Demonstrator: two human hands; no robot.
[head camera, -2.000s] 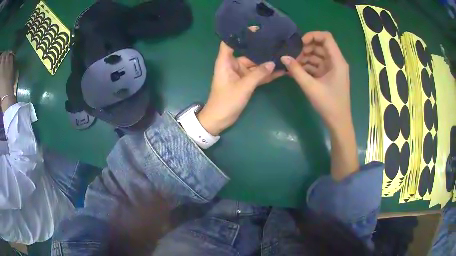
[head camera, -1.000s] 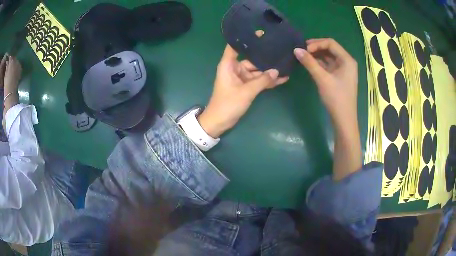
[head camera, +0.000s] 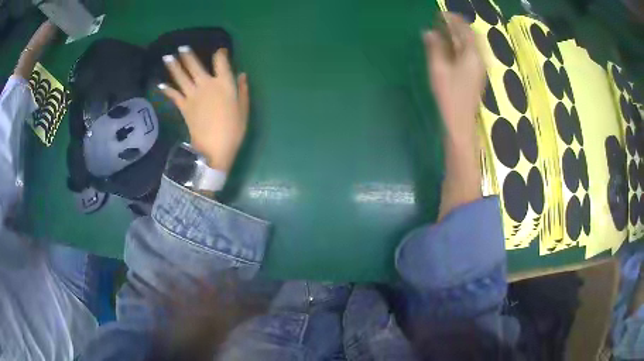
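Note:
My left hand is at the left, fingers spread, over the lower edge of a dark housing; it grips nothing. More dark housings lie in a pile beside it, with a grey housing on top, its flat side with small openings facing up. My right hand is blurred at the upper right, fingers curled at the left edge of a yellow sheet with black ovals. Whether a pad is between its fingertips cannot be seen.
Further yellow sheet stacks lie to the right, with a mostly plain yellow sheet and a dark housing on them. A brown box is below the right table edge. At far left are a neighbour's arm and an arc-patterned sheet.
The housing both hands held at the top centre is no longer in them. My left hand has moved left to the pile with fingers spread. My right hand has moved up to the oval sheets.

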